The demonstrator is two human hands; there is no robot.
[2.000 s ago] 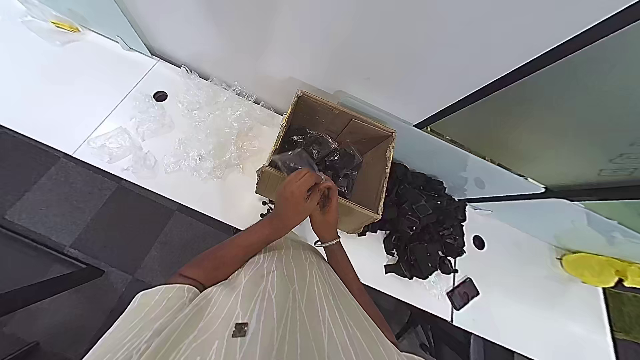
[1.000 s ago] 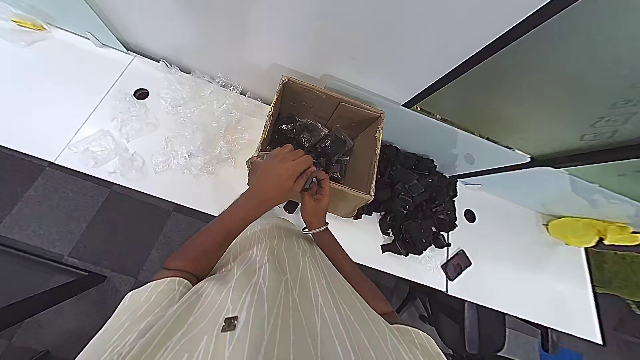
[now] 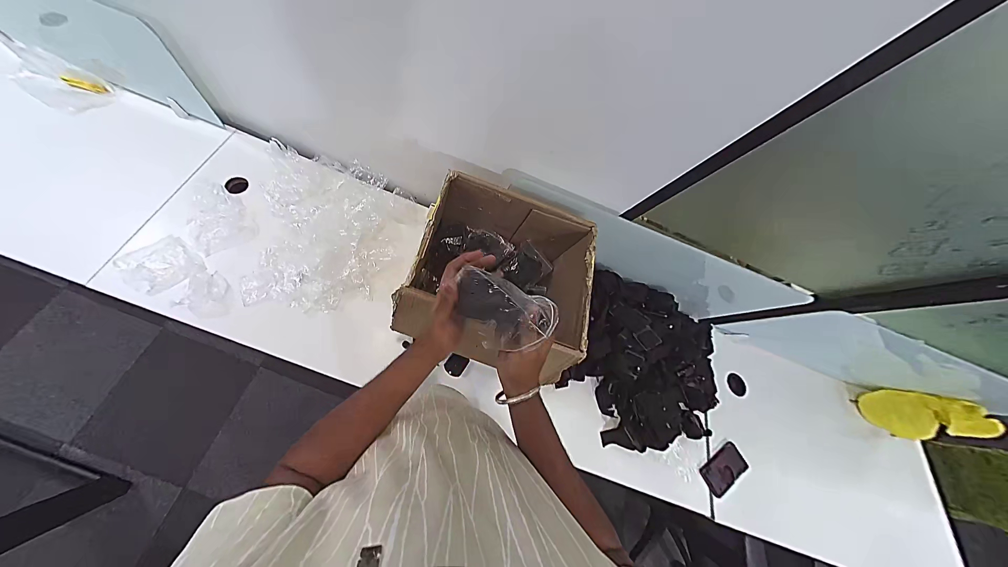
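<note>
My left hand and my right hand hold a black item in a clear plastic bag between them, over the near wall of an open cardboard box. The left hand grips the bag's left end; the right hand, with a bangle at its wrist, is at the right end, where the plastic looks loose. More bagged black items lie inside the box. A heap of black items rests just right of the box. What exactly the black items are cannot be told.
Crumpled clear plastic bags are spread on the white table left of the box. A small black piece lies by its near side. Farther right are a smartphone and a yellow object. A partition stands behind.
My hands were close together at the box's near edge; now they are farther apart, with the bagged black item plainly visible between them.
</note>
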